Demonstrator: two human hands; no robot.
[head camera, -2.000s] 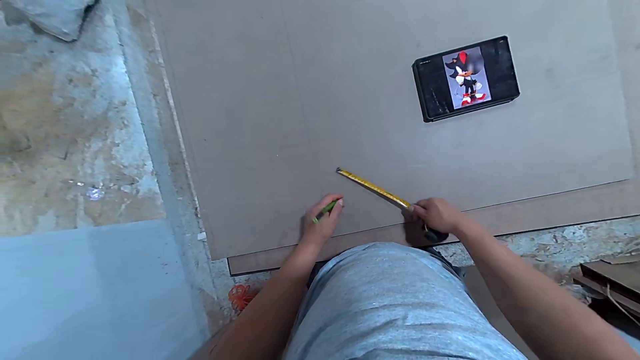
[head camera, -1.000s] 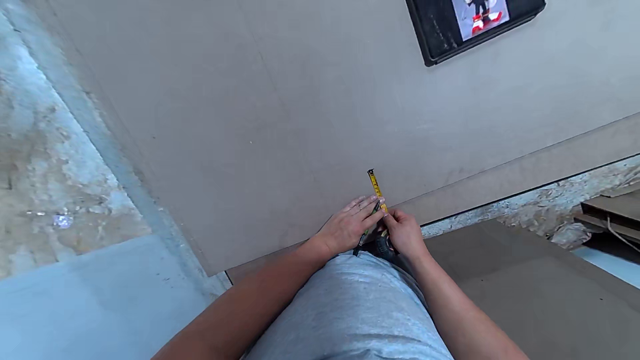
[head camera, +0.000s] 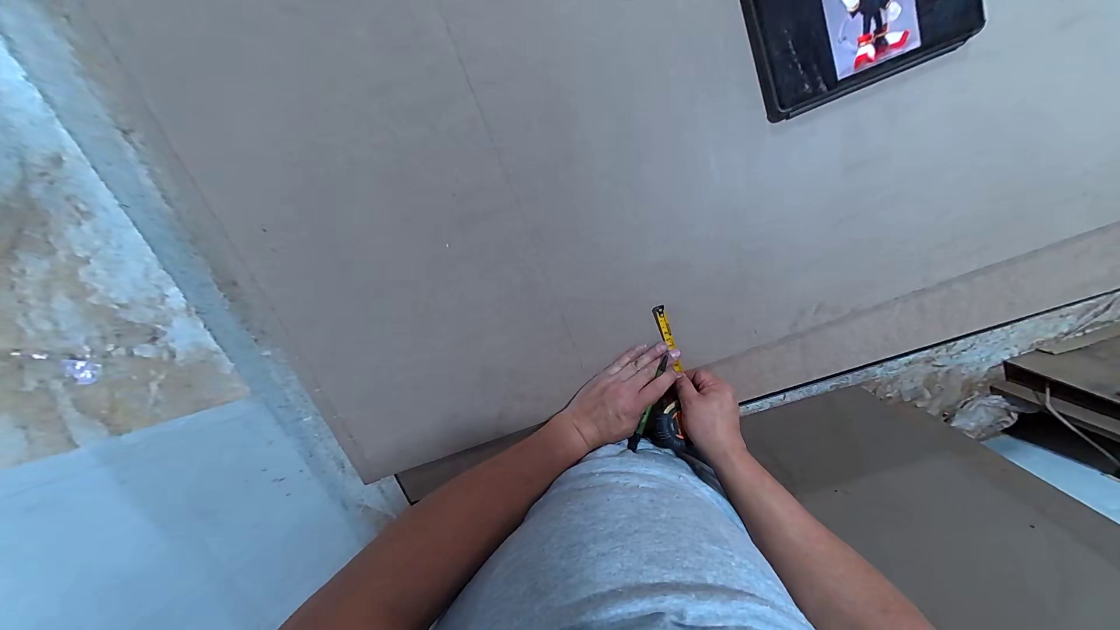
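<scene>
A yellow tape measure blade (head camera: 665, 329) sticks out a short way over the grey board (head camera: 490, 262), near the board's lower edge. Its dark case (head camera: 668, 423) is by my waist, beside my right hand (head camera: 709, 409), whose fingers pinch the tape near the case. My left hand (head camera: 619, 398) lies on the board edge with its fingertips at the blade. A green and black marking pencil (head camera: 649, 402) is held under the thumb of that hand, pointing along the tape.
A tablet in a black case (head camera: 801, 66) lies on the board at the upper right, showing a cartoon figure. Another board (head camera: 919, 490) is at the lower right, near stacked brown panels (head camera: 1076, 376) and crumpled plastic (head camera: 984, 413). Rough, stained floor (head camera: 114, 297) shows at the left.
Two seconds ago the tape was drawn out longer, slanting across the board, with my hands apart. Now little blade shows and my hands are together at it. The view has moved closer.
</scene>
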